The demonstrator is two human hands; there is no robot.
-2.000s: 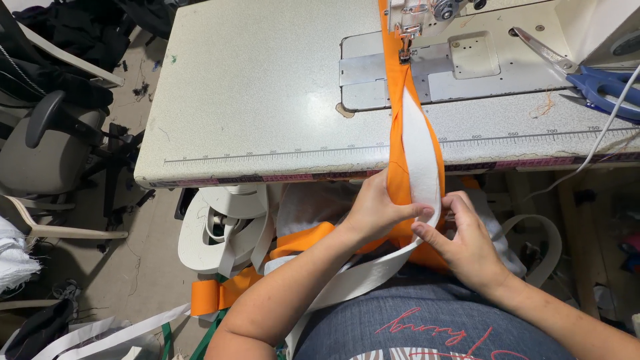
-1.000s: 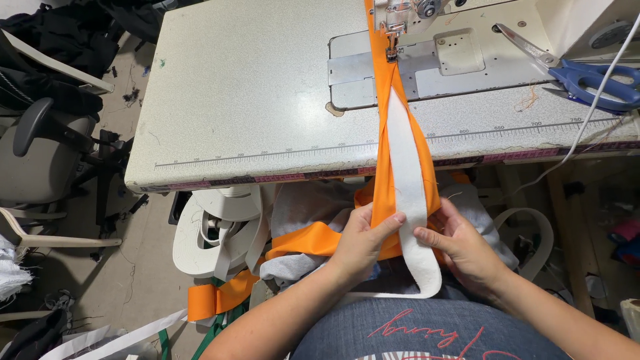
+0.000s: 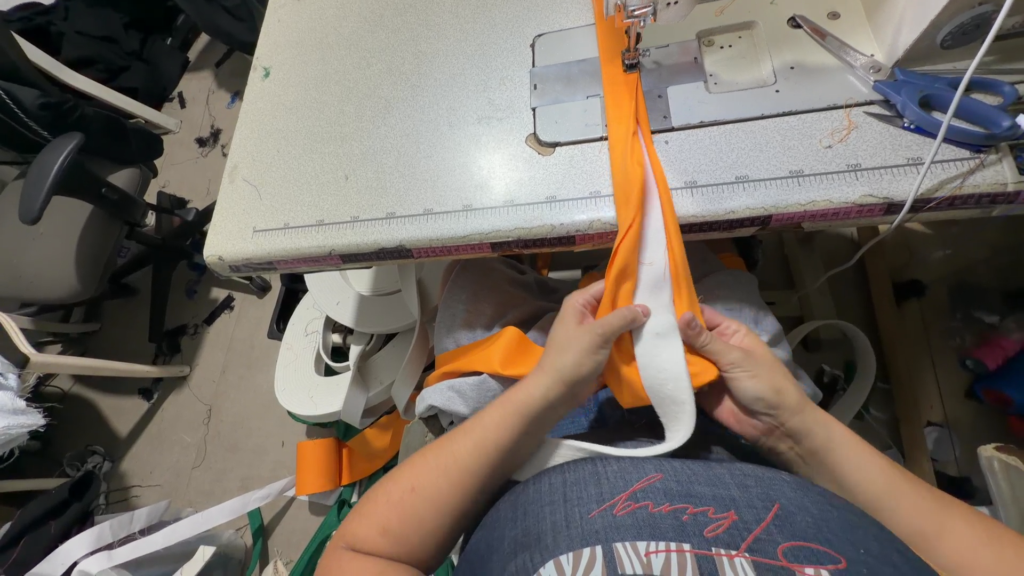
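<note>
An orange fabric strip (image 3: 622, 160) runs from under the presser foot (image 3: 631, 60) of a sewing machine down over the table's front edge. Its two sides are spread around a white elastic band (image 3: 658, 280), whose lower end curves back towards my lap. My left hand (image 3: 588, 332) grips the orange strip's left side, thumb on the band's left edge. On the other side, my right hand (image 3: 740, 368) pinches the orange strip's right side beside the band. Both hands are just below the table edge; some fingers are hidden behind the fabric.
Blue-handled scissors (image 3: 944, 104) lie at the right of the sewing table (image 3: 384, 120), near a white cord (image 3: 936, 148). Rolls of white elastic (image 3: 308, 384) and an orange roll (image 3: 318, 466) are below at the left. An office chair (image 3: 48, 224) stands farther left.
The white band was bent between my fingers two seconds ago; now it lies flatter inside the orange strip. My hands have moved apart, one on each side of the strip.
</note>
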